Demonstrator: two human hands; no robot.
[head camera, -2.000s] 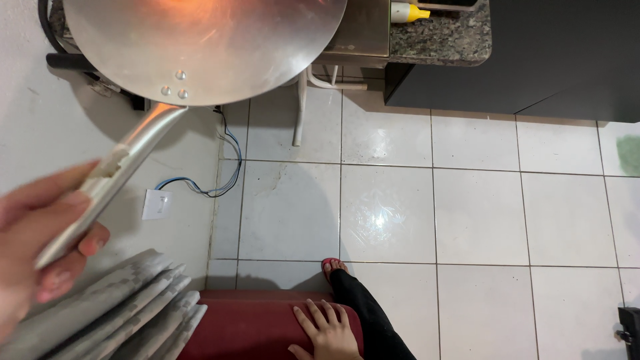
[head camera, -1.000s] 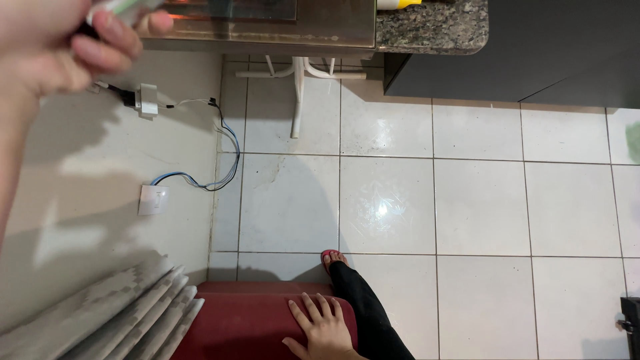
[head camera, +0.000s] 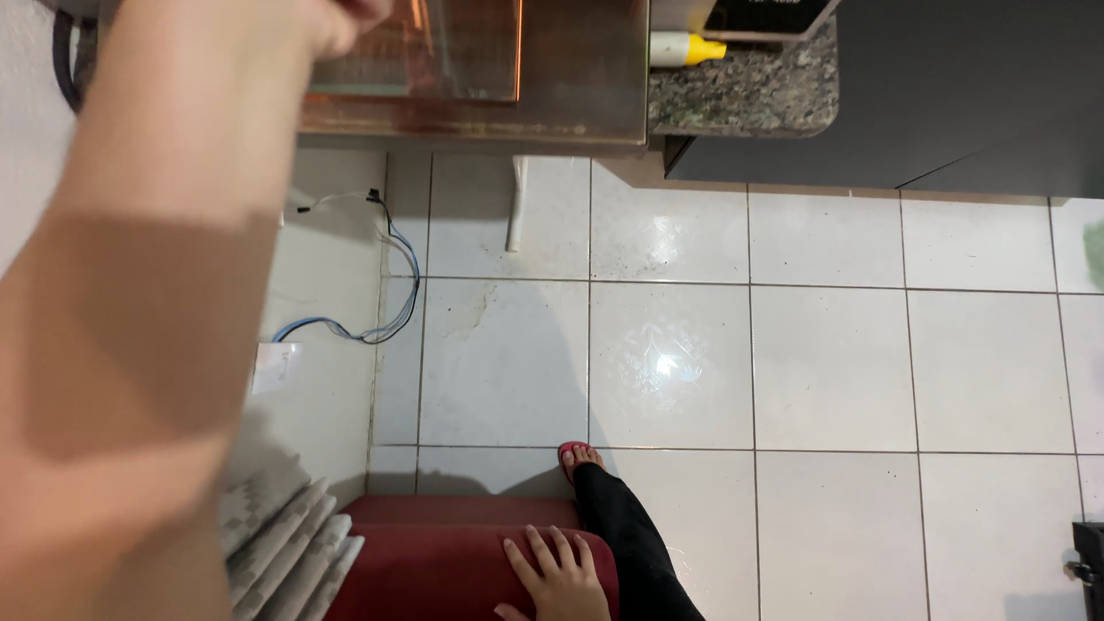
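Note:
My left arm runs up the left side of the head view. Only part of my left hand (head camera: 349, 26) shows at the top edge, blurred, over a metal appliance (head camera: 586, 82) with a glass panel that shows orange reflections. Its fingertips and anything in them are cut off. At the bottom, my right hand (head camera: 565, 578) lies palm down with spread fingers on a dark red, smooth padded surface (head camera: 414, 569). To the left of that surface are folded grey-patterned cloth layers (head camera: 289, 543). A foot in a red sandal (head camera: 580, 455) rests on the floor beyond it.
A granite counter end (head camera: 742, 99) holds a white bottle with a yellow nozzle (head camera: 681, 50), beside a dark cabinet (head camera: 949, 103). Blue and black wires (head camera: 405, 302) hang from a wall plate (head camera: 276, 366). A white leg (head camera: 516, 207) stands on white floor tiles. A black object (head camera: 1088, 565) is at lower right.
Two seconds ago my left hand held a metal pan by its handle; the pan is now out of view. My left arm has swung up to the top edge. My right hand has stayed put.

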